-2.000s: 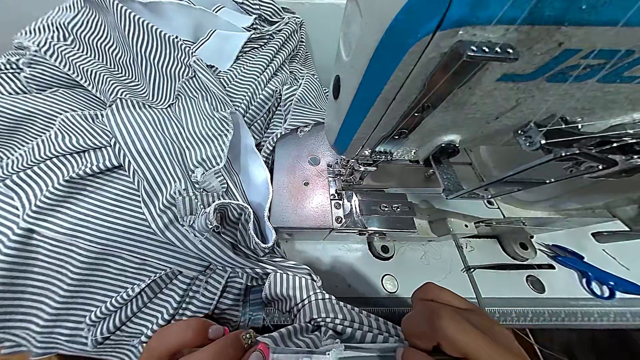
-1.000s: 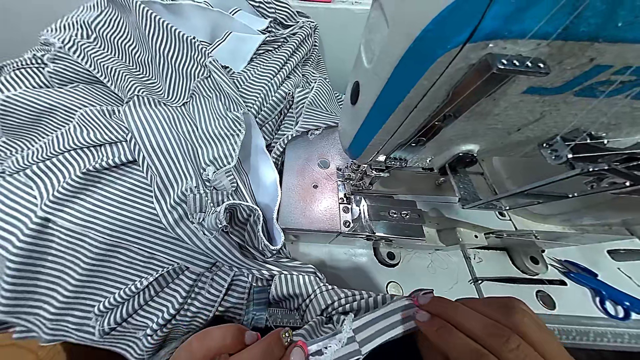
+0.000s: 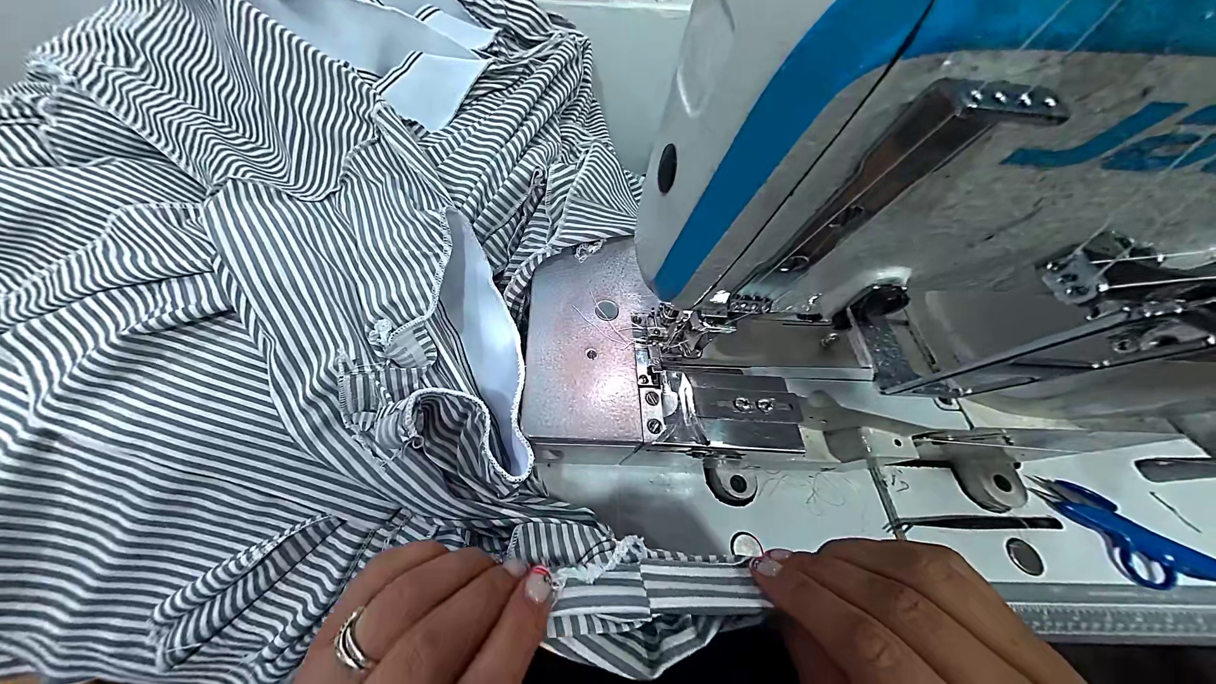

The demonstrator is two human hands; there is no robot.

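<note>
A grey-and-white striped knit garment (image 3: 285, 399) with white inner parts lies heaped over the left side of the machine bed. At the bottom centre, my left hand (image 3: 437, 613), with a ring, pinches a folded striped band (image 3: 655, 589) beside its frayed serged seam. The band's right end is between the fingers and thumb of my right hand (image 3: 883, 608). It is stretched flat between the two hands, in front of the overlock sewing machine's metal plate (image 3: 579, 380). The presser foot (image 3: 674, 332) stands behind the band, with no cloth under it.
The sewing machine's white and blue head (image 3: 817, 142) leans over the right half. Blue-handled thread snips (image 3: 1130, 532) and dark tweezers (image 3: 978, 522) lie on the bed at the right. A measuring scale (image 3: 1111, 619) runs along the front edge. Loose thread bits lie by the plate.
The band, low at the frame's bottom two seconds ago, is now raised into view and spread between both hands. My left hand shows more fully than before.
</note>
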